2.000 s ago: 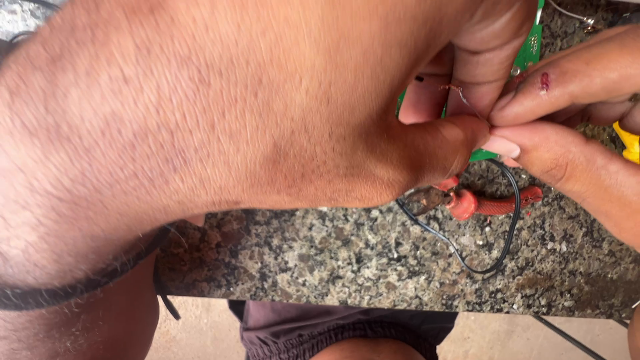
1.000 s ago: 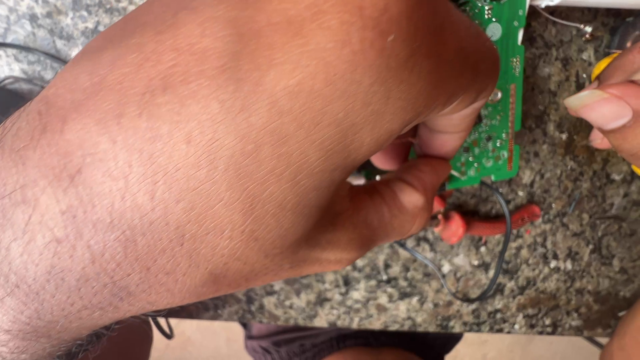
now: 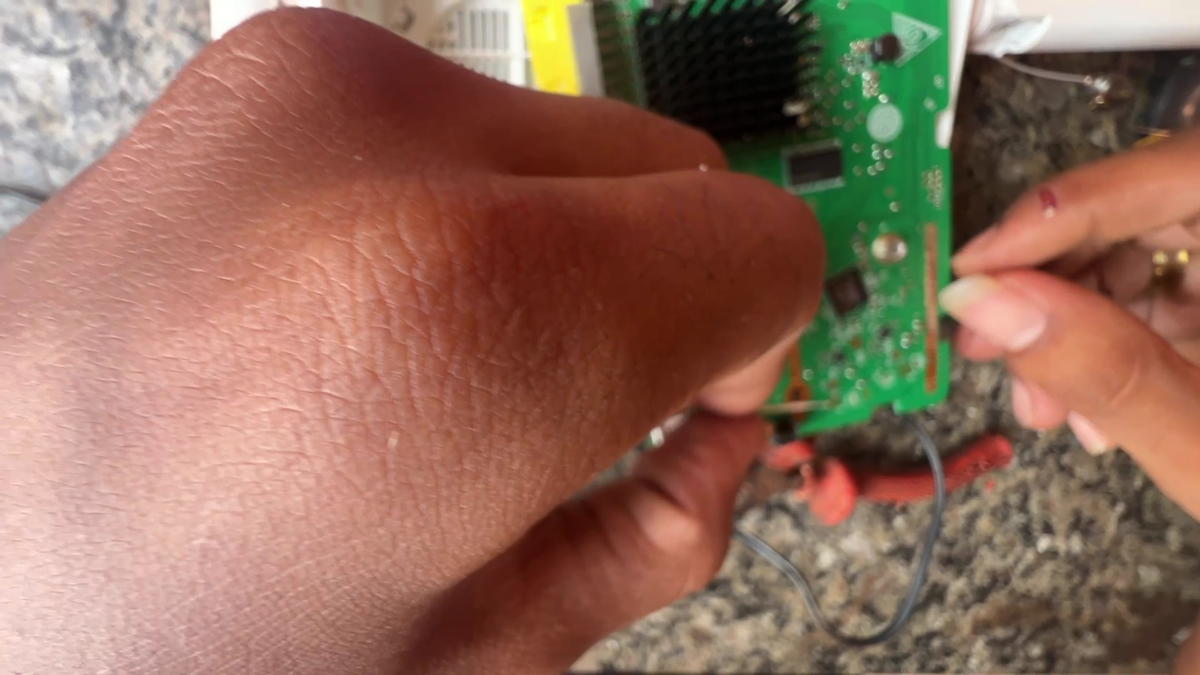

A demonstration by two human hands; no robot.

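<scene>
My left hand (image 3: 741,417) reaches in from the left, its back filling much of the view. Its thumb and index finger pinch what looks like a thin wire (image 3: 799,408), whose end shows over the lower edge of a green circuit board (image 3: 905,328). The rest of the wire is hidden by the hand. My right hand (image 3: 1078,309) is at the board's right edge, thumb and index tips close together; whether something fine lies between them cannot be told. A black finned heat sink (image 3: 727,66) sits on the board's upper part. A dark cable (image 3: 928,534) loops below the board.
A red-handled hand tool (image 3: 900,483) lies on the speckled stone counter (image 3: 1050,572) just below the board. White casing (image 3: 469,33) with a yellow strip (image 3: 555,42) is behind my left hand. Another thin wire (image 3: 1050,70) lies at the upper right.
Two seconds ago my hands met at the fingertips; one second ago the right hand was off to the right. It is now back beside the board. The view has moved closer.
</scene>
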